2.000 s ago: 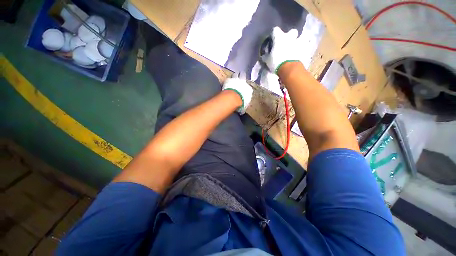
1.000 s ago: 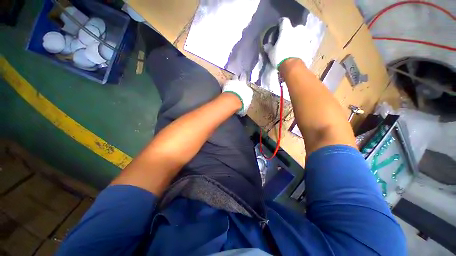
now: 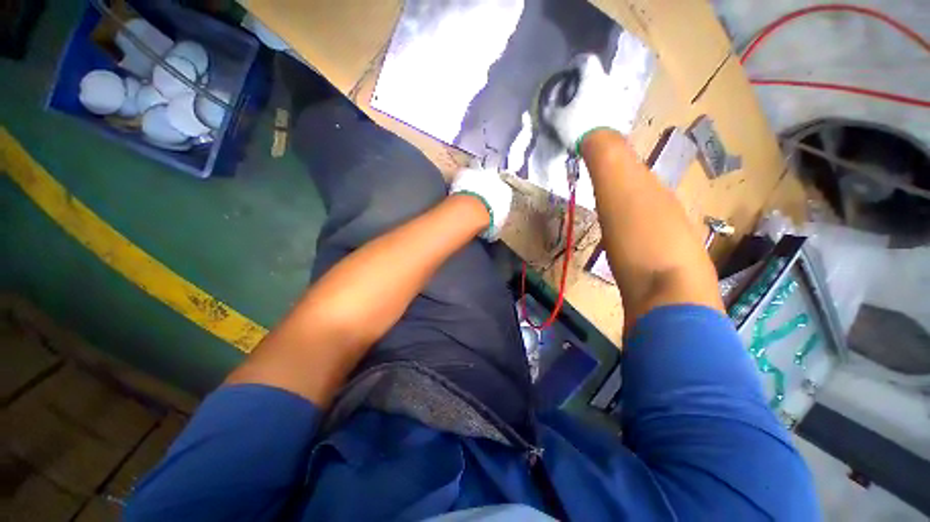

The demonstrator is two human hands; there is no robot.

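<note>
A shiny flat metal panel (image 3: 449, 61) with white glare and dark grey bands lies on the cardboard-covered bench. My right hand (image 3: 593, 100), in a white knit glove with a green cuff edge, is closed on a dark round air sander (image 3: 556, 97) on the panel's right part; the hand hides much of it. A red air hose (image 3: 569, 240) runs from the sander over the bench edge. My left hand (image 3: 483, 196), gloved the same way, rests at the panel's near edge, its fingertips at that edge; whether they grip it is hard to tell.
Right of my right forearm lie a pale strip (image 3: 670, 156), a grey bracket (image 3: 714, 148) and a small hammer (image 3: 720, 226). A shallow case (image 3: 806, 326) with green streaks is at the right. A blue bin (image 3: 219, 153) of white discs (image 3: 175, 73) is on the green floor.
My right hand and the sander have shifted slightly down on the panel since a second ago. The hose loop hangs a little further left. My left hand stays at the near edge.
</note>
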